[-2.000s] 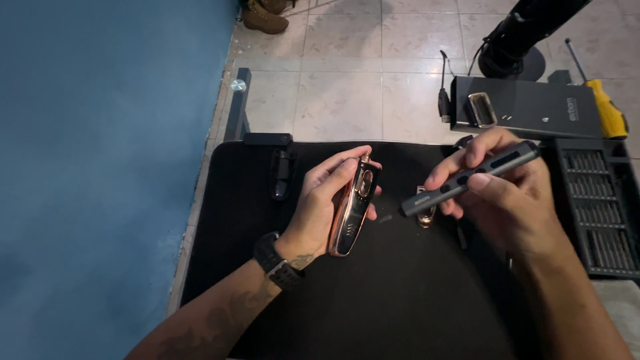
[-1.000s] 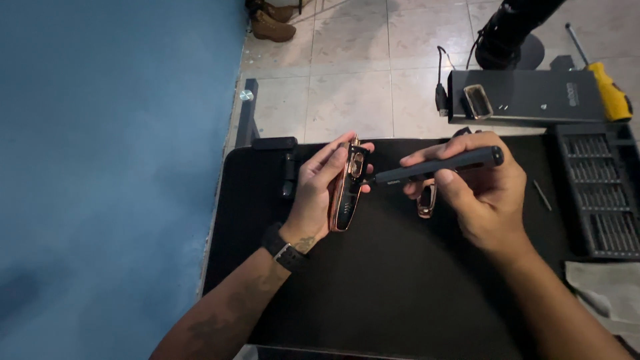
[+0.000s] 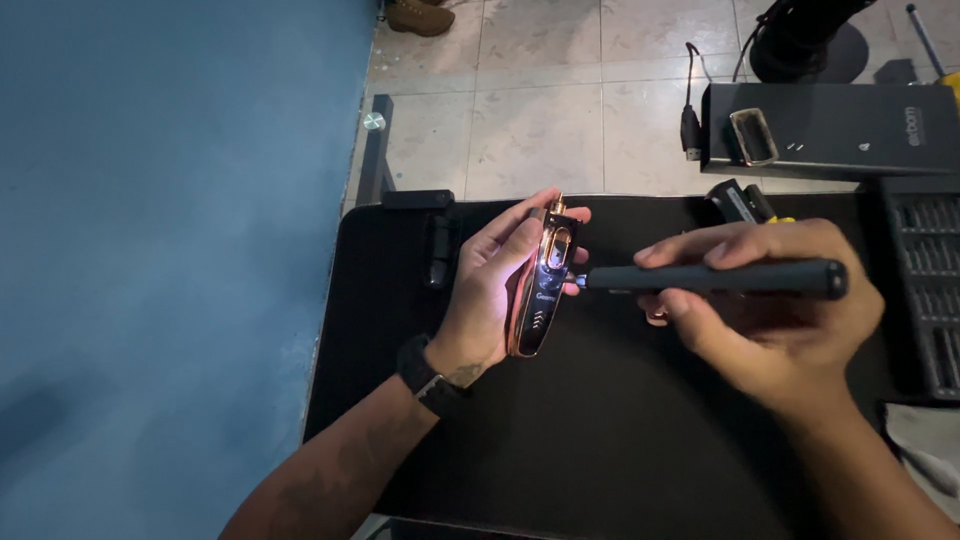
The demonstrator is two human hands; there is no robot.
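My left hand [image 3: 491, 300] holds a black and copper-coloured hair trimmer [image 3: 546, 289] upright, its front turned toward my right hand. A brass-coloured post sticks out of its top end. In my right hand [image 3: 765, 322] is a dark grey electric screwdriver [image 3: 712, 279], held almost level and pointing left. Its lit tip is at the right edge of the trimmer's front, just below the oval switch; whether it touches is hard to tell. A small copper-coloured part [image 3: 655, 311] lies partly hidden behind my right fingers.
On the black desk mat [image 3: 585, 435], a dark object [image 3: 439, 251] lies left of my hands. A black box [image 3: 817, 105] at the back right bears a metallic frame [image 3: 754, 136] and small screws. Near it are a USB cable [image 3: 690, 127], a bit case [image 3: 930, 285] and a grey cloth [image 3: 926, 442].
The screwdriver, angled and apart from the trimmer two seconds ago, has come left to the trimmer's edge and turned nearly level. Its tip light now shines on the trimmer.
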